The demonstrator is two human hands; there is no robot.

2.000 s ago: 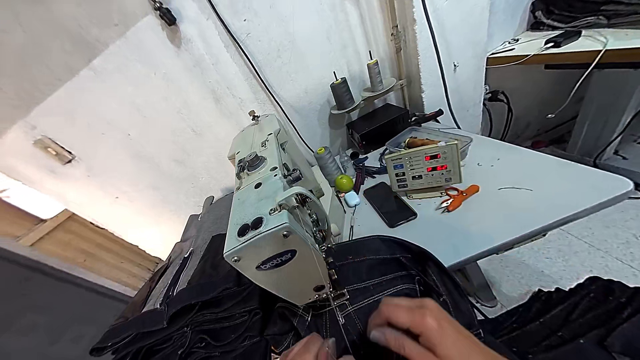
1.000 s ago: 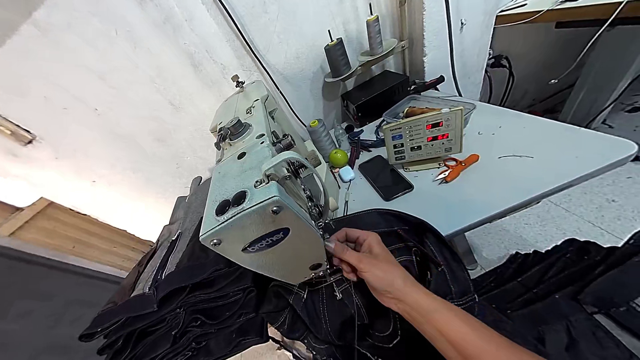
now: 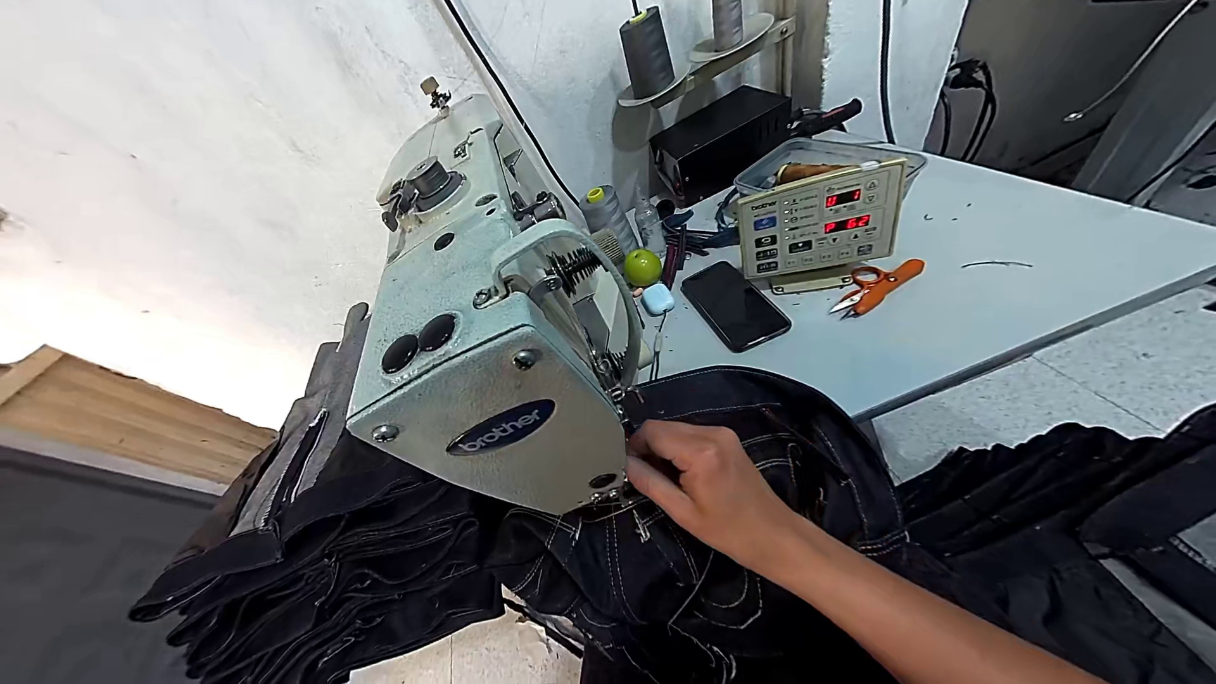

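Observation:
My right hand [image 3: 708, 489] reaches in from the lower right to the needle side of a Brother industrial sewing machine [image 3: 494, 418]. Its bent fingertips touch the area just above the presser foot; what they pinch there, if anything, is hidden behind the hand and the machine head. Beneath the machine head and my wrist lies a dark denim garment [image 3: 608, 560] with light stitching. My left hand is out of view.
A stack of dark garments [image 3: 361, 560] lies left of the machine. On the white table [image 3: 1026, 285] are a control panel [image 3: 822, 223], orange thread snips [image 3: 879, 287], a phone [image 3: 734, 306] and a green ball-like object [image 3: 643, 267]. Thread cones [image 3: 647, 54] stand behind.
Two seconds ago both hands were low on the denim in front of the machine. The right hand has since risen to the needle area, and the left has gone out of view.

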